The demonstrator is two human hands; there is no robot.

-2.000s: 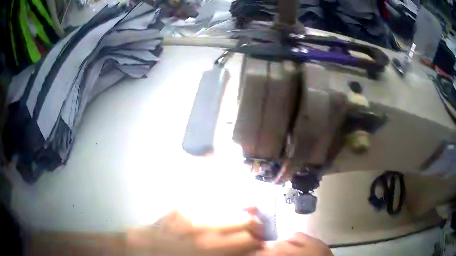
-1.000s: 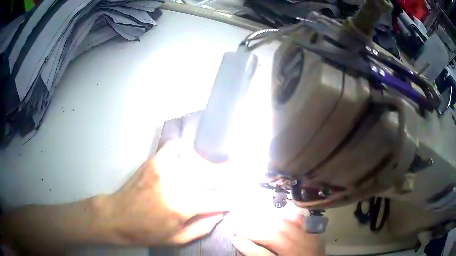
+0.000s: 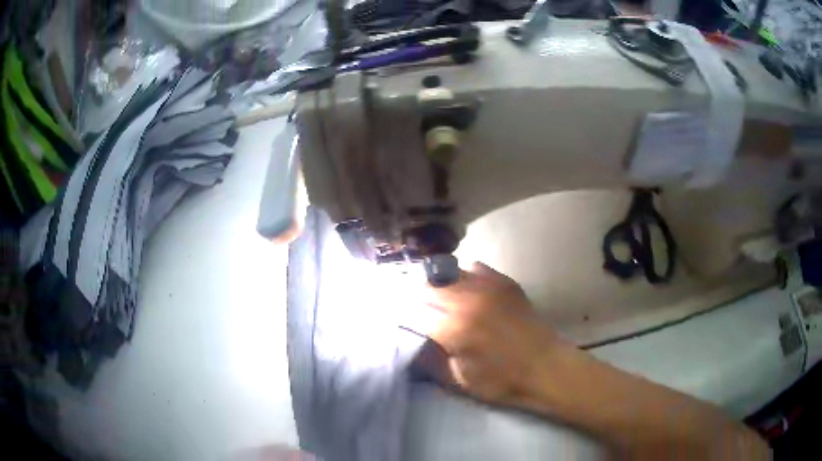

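Note:
A grey fabric panel (image 3: 356,387) lies on the white table, running from below the sewing machine head (image 3: 360,162) to the bottom edge of the picture. Glare from the lamp washes out the needle area. My right hand (image 3: 491,338) is just below and right of the presser area, beside the small grey block (image 3: 442,269), with its fingers on the fabric's right side; whether it pinches the fabric is lost in glare. A faint blurred skin-coloured patch at the bottom edge may be my left hand, almost wholly out of the picture.
A pile of striped pieces (image 3: 117,207) lies on the left, with neon green and black pieces (image 3: 29,135) beyond. Black-handled scissors (image 3: 640,239) are right of the head. A purple-handled tool (image 3: 406,56) rests on top of the machine. A pale bar (image 3: 278,185) stands left of the head.
The view has swung right. My left hand has left the fabric and dropped almost out of view. More grey fabric shows left of the needle. My right hand now shows more fully, with its forearm.

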